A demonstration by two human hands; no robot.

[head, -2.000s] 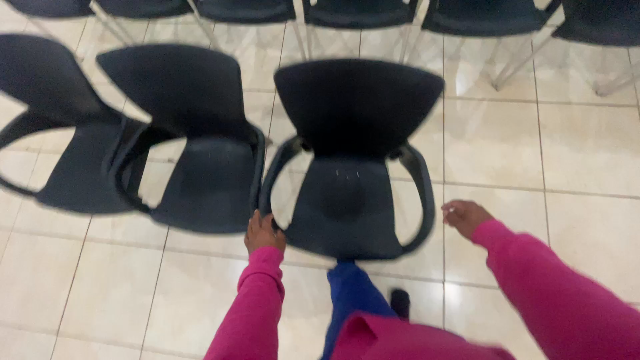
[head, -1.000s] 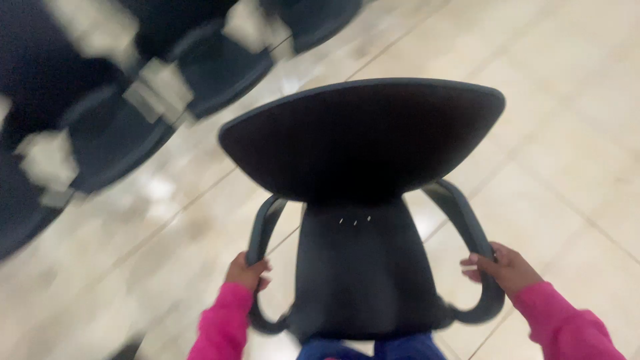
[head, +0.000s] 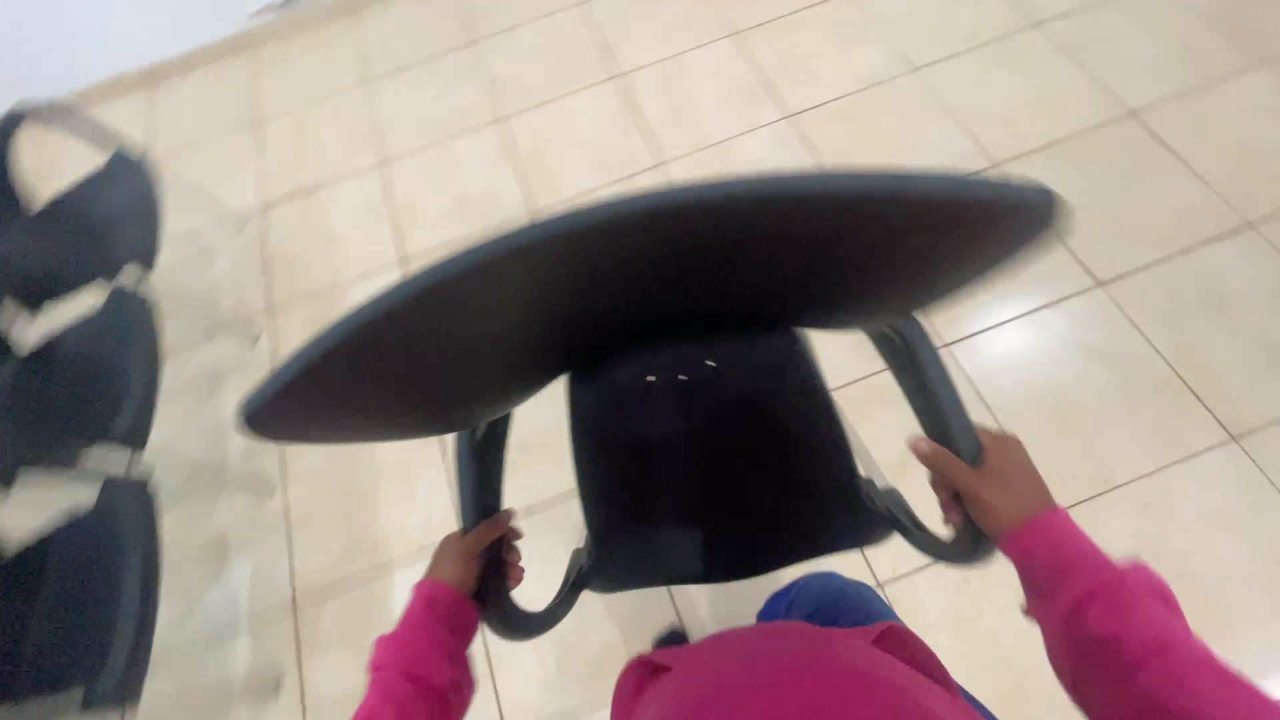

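A dark plastic armchair [head: 720, 480] fills the middle of the view, its broad curved backrest [head: 650, 290] on the far side and its seat toward my body. My left hand [head: 482, 552] is wrapped around the chair's left armrest [head: 485, 475]. Around the right armrest [head: 925, 385] my right hand [head: 990, 480] is closed, with the thumb on the inner side. Three small pale slots show in the seat near the backrest. The chair's legs are hidden beneath it.
Several dark chairs [head: 75, 390] stand in a row along the left edge, blurred. A white wall [head: 130, 35] meets the cream tiled floor [head: 1150, 350] at the upper left. My blue-clad leg and part of a dark shoe [head: 670, 637] show below the seat.
My right hand, free of the chair two seconds ago, now grips its right armrest. The chair has moved away from the other chairs beside it. The view has turned strongly.
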